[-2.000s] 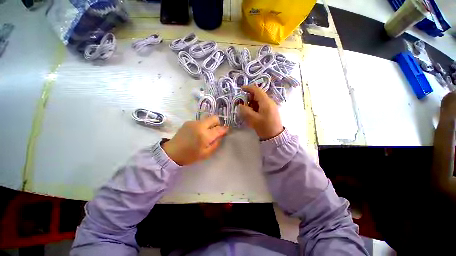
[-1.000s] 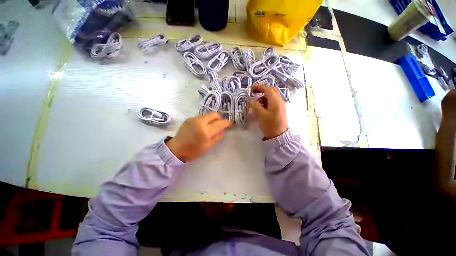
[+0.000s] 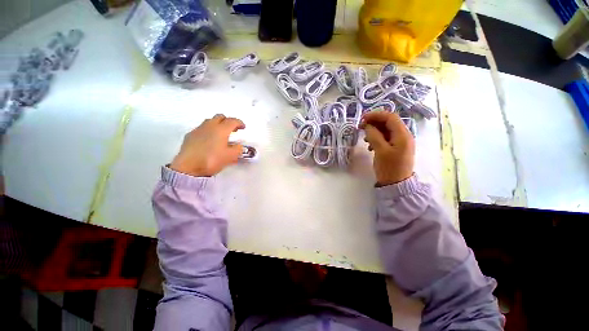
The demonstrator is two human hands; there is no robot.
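Observation:
Several white coiled cables (image 3: 325,143) lie in a loose cluster on the white bench (image 3: 290,213), three of them side by side at its front edge. My right hand (image 3: 389,143) is at the right of these three, thumb and fingertips pinched together near the rightmost coil; whether something thin is between them is not clear. My left hand (image 3: 210,143) is over a single coil (image 3: 248,152) to the left of the cluster. Its fingers are curved apart and cover most of that coil; whether they grip it cannot be told.
Behind are a clear bag with blue contents (image 3: 177,29), a flat black rectangle (image 3: 276,21), a dark blue flask (image 3: 316,22) and a yellow bag (image 3: 407,29). More coils (image 3: 39,74) lie far left. A blue tray (image 3: 579,103) and pale cup (image 3: 573,35) are at right.
My left hand has moved left from the cluster to the single coil. My right hand stays by the cluster. The view has shifted left, showing more coils at far left.

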